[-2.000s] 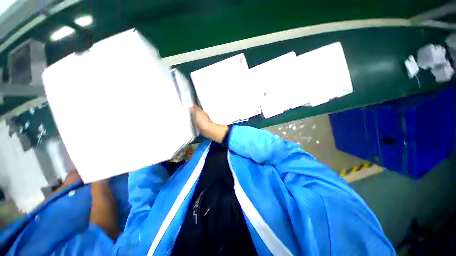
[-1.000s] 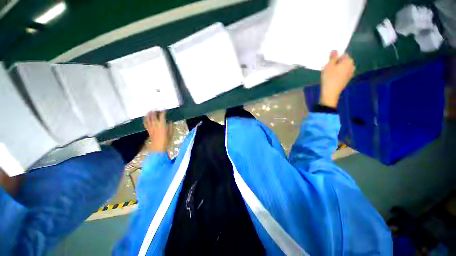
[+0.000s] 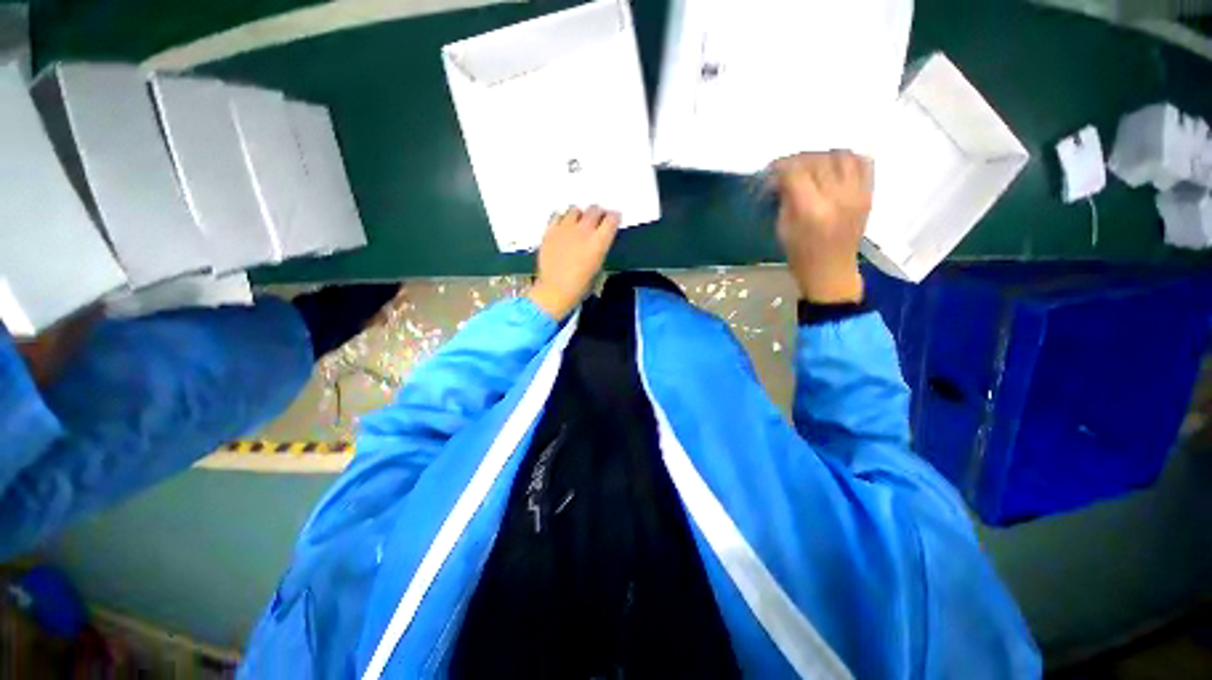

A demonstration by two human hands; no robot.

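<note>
An open, empty-looking white box (image 3: 558, 140) with a small dark mark inside lies on the dark green bench. My left hand (image 3: 578, 253) has its fingertips on this box's near edge. My right hand (image 3: 827, 213) grips the near edge of a second white piece (image 3: 784, 86), slightly blurred, with a small dark mark on its face. It is cut off by the top of the picture and partly overlaps a third open white box (image 3: 941, 166), turned at an angle on the right.
Several white boxes (image 3: 246, 173) lean in a row at left, beside a coworker's blue sleeve (image 3: 173, 385). White labels (image 3: 1083, 165) lie at right on the green bench (image 3: 399, 146). Blue bins (image 3: 1090, 385) stand below the bench at right. White scraps lie on the floor.
The white piece in my right hand has moved left, uncovering the angled open box. My left hand has moved right onto another box, now seen open. The view has shifted.
</note>
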